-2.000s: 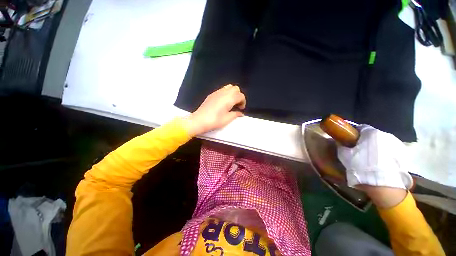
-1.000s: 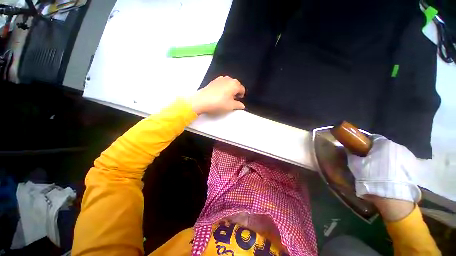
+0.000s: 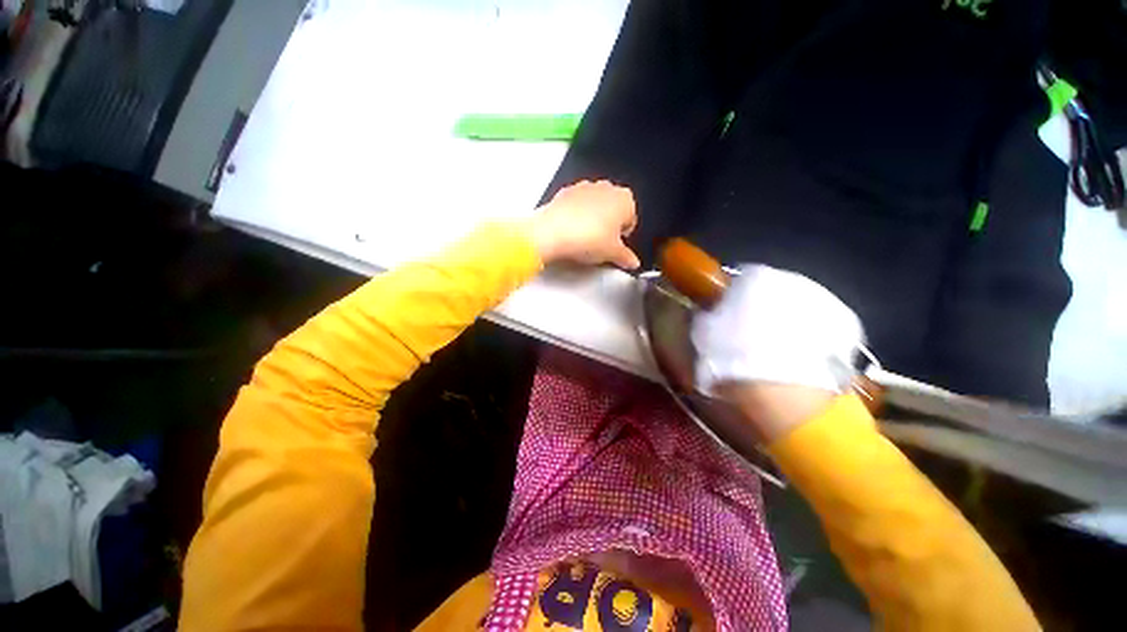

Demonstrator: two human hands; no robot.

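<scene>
A black garment body (image 3: 853, 185) lies flat on the white-covered table (image 3: 371, 136), with small green tabs on it and a bit of green lettering at its top. My bare left hand (image 3: 591, 225) rests at the garment's lower left corner, fingers curled; whether it pinches the cloth is not clear. My right hand (image 3: 779, 331), in a white glove, is closed on the steam iron (image 3: 692, 274). The iron sits at the table's front edge, just right of my left hand, its rear reaching out over the edge. The glove hides part of the iron.
A green tape strip (image 3: 519, 127) lies left of the garment. Black-handled shears (image 3: 1090, 154) lie at the back right, with green tape beside them. A grey machine part (image 3: 111, 87) stands at the far left. White cloth (image 3: 62, 512) is heaped below left.
My right hand has moved the iron left along the table's front edge, close to my left hand. My left hand stays at the garment's corner. The camera view has shifted a little.
</scene>
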